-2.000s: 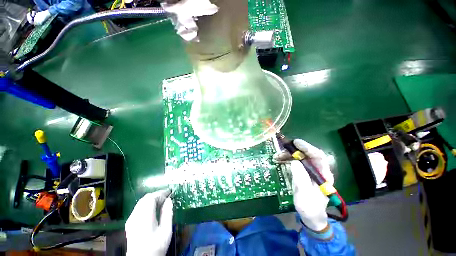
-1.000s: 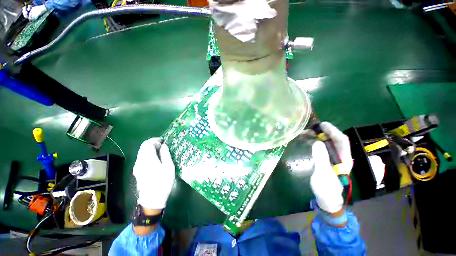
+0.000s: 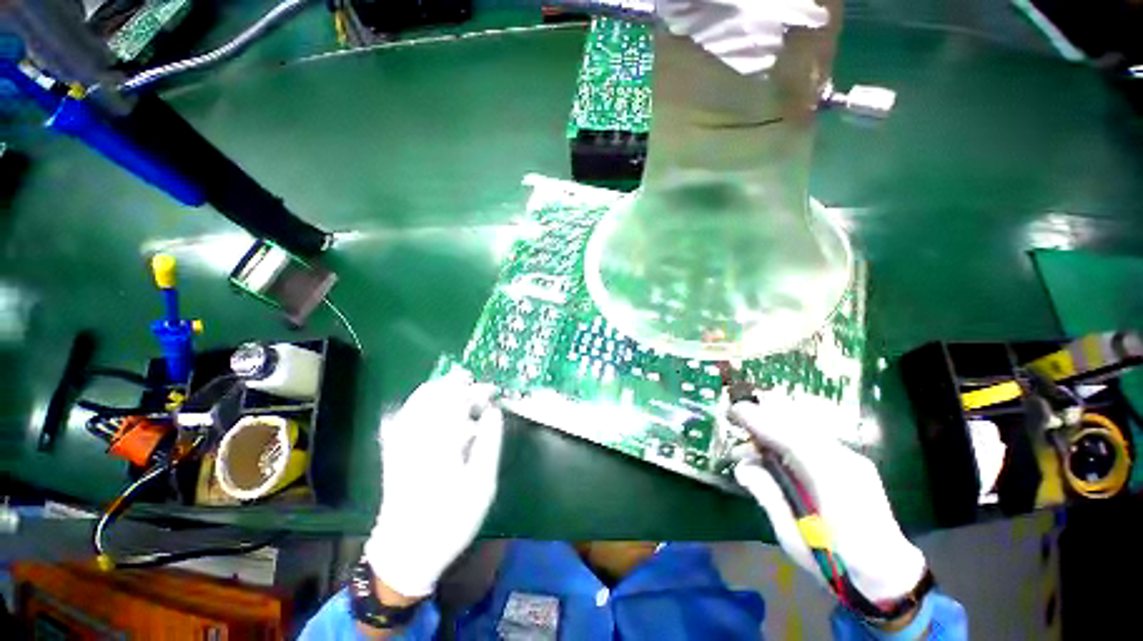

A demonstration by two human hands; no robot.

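Note:
A large green printed circuit board (image 3: 627,407) lies turned at a slant on the bench, its near edge running down to the right. My gloved left hand (image 3: 439,470) is at its near left corner, thumb and fingers closed on the edge. My gloved right hand (image 3: 834,495) holds the soldering iron (image 3: 790,482) like a pen over the board's right part. The iron's tip is near the lower rim of the clear fume hood (image 3: 721,269) and is not clearly seen. The hood covers the board's upper right part.
A left tool bin (image 3: 328,413) holds a white bottle and cream ring; a blue tube stands there. A right tool bin (image 3: 946,438) holds yellow-handled tools. The solder spool stand (image 3: 286,282) is left of the board. Another green board (image 3: 614,75) lies behind. A blue-black arm (image 3: 213,175) reaches in upper left.
The board has been turned to a new slant. My left hand has closed on its corner. My right hand, with the iron, has moved from beside the board to over it. The camera view has shifted.

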